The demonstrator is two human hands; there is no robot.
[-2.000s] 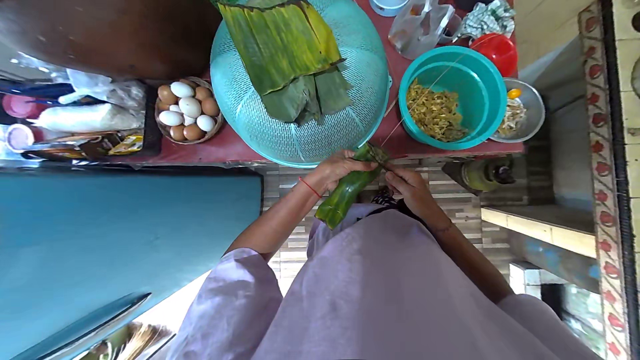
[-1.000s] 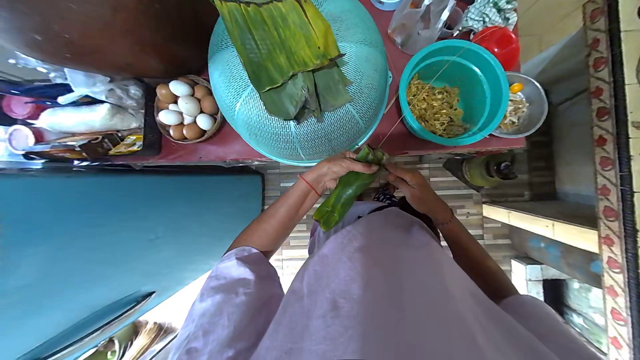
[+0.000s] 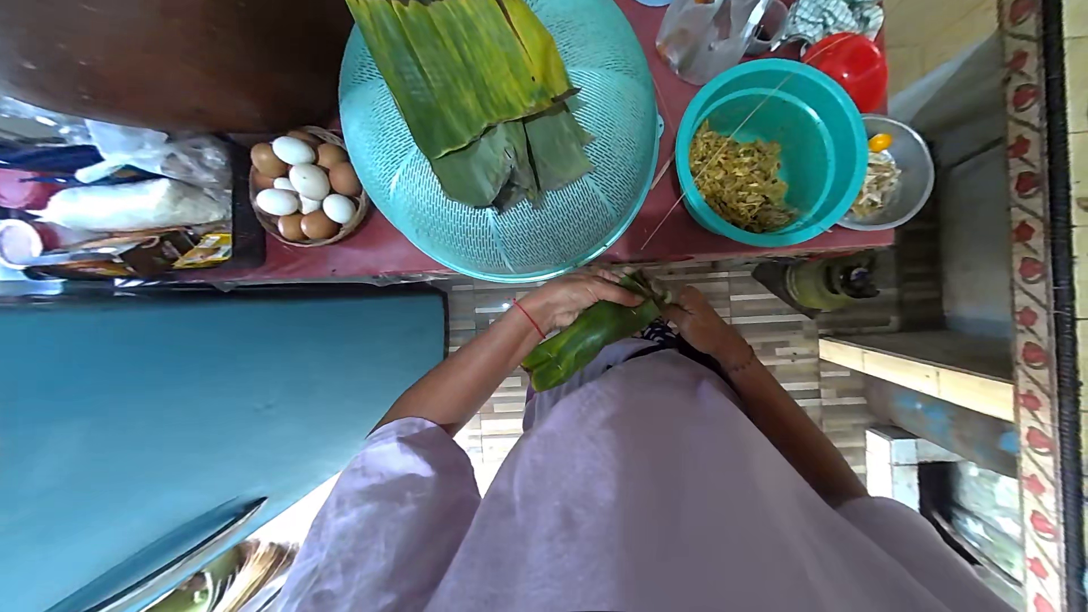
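Note:
My left hand (image 3: 580, 299) is closed around a rolled green banana-leaf packet (image 3: 586, 342), held at my waist just off the table edge. At the packet's gathered upper end, the fingers of my right hand (image 3: 693, 316) pinch the leaf; whether they also hold a tie cannot be seen. Beyond my hands, flat banana-leaf pieces (image 3: 463, 76) lie on an upturned turquoise mesh cover (image 3: 527, 242). A green plastic tub (image 3: 829, 144) to the right holds a shredded yellowish food (image 3: 744, 183).
On the red table (image 3: 382, 248) stand a basket of eggs (image 3: 310, 183), a metal bowl (image 3: 916, 183), a red plastic bowl (image 3: 850, 68) and a plastic bag (image 3: 701, 38). A blue surface (image 3: 212, 399) lies left; a gas cylinder (image 3: 820, 285) stands below the table's right end.

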